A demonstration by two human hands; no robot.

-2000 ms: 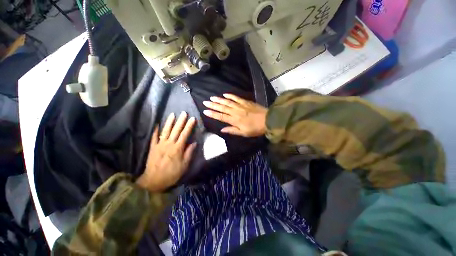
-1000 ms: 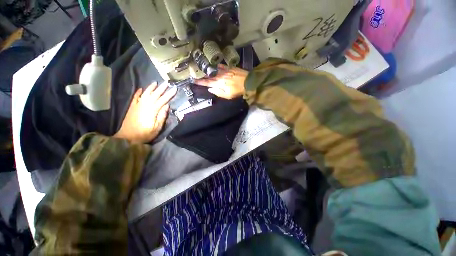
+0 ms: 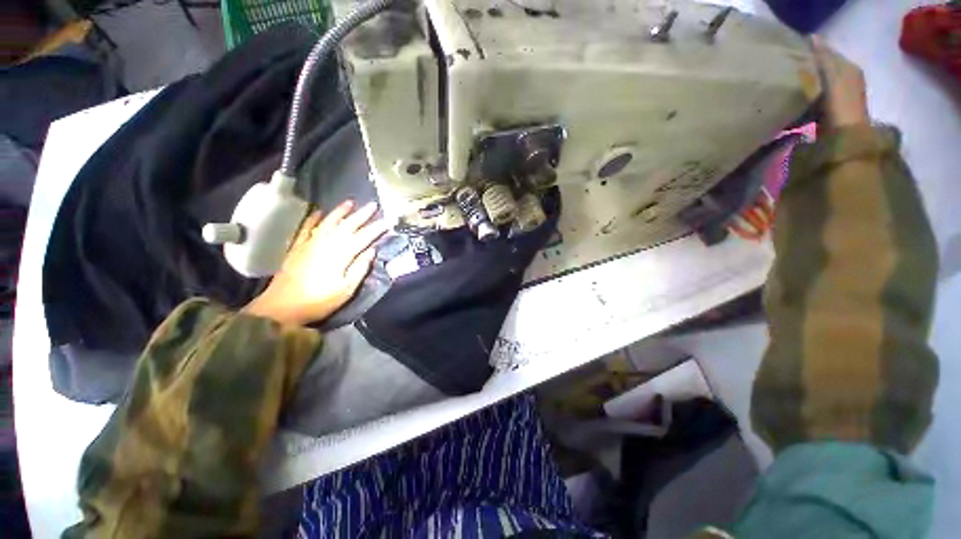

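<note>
The cream sewing machine (image 3: 632, 116) stands across the table. Black cloth (image 3: 453, 316) lies under and in front of its presser foot (image 3: 423, 251), with grey cloth (image 3: 358, 384) beside and below it. My left hand (image 3: 321, 263) lies flat on the cloth just left of the foot, fingers apart, partly behind the lamp head. My right hand (image 3: 840, 86) is at the far right end of the machine head; its fingertips are partly hidden behind the head, and whether it grips the handwheel cannot be told.
A white lamp (image 3: 263, 226) on a metal stalk hangs left of the needle. Dark cloth (image 3: 137, 211) is heaped on the left table. Orange-red scissors handles (image 3: 752, 218) lie right of the machine. A green basket (image 3: 276, 19) is behind. Grey and black pieces (image 3: 685, 474) lie near the lap.
My right hand has left the cloth by the needle and moved right to the end of the machine head. My left hand stays beside the foot. The view has shifted, showing more of the head.
</note>
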